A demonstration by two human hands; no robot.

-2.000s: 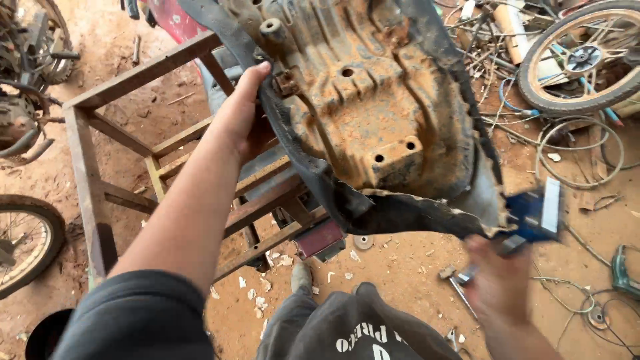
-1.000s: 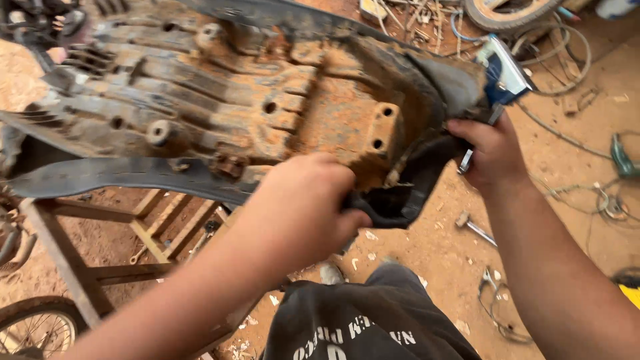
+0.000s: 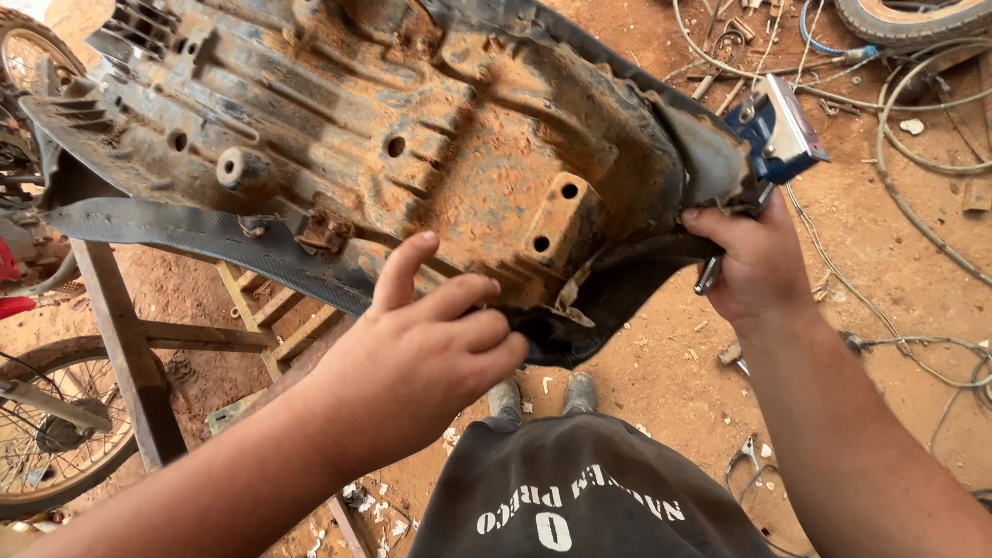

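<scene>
A motorcycle seat lies underside up, its muddy plastic base (image 3: 496,186) facing me. The black textured cover (image 3: 209,236) hangs loose along the near edge and at the right end. My left hand (image 3: 442,333) rests at the near edge of the base, index finger raised and the other fingers bent over the cover; whether it grips is unclear. My right hand (image 3: 748,260) holds the seat's right end, thumb on the cover, together with a blue and silver staple gun (image 3: 779,132), whose metal handle shows below the thumb. The palm side is hidden.
Under the seat at left stands a metal frame (image 3: 128,349). A spoked wheel (image 3: 62,426) is at lower left, a tire (image 3: 914,23) at upper right. Cables (image 3: 891,155) coil on the dirt floor at right, near a hammer (image 3: 732,355). Scraps lie by my boots (image 3: 581,393).
The seat has swung round from nearly upright to lying across the view. My left hand has gone from its far left edge to the near edge, and its index finger has now lifted.
</scene>
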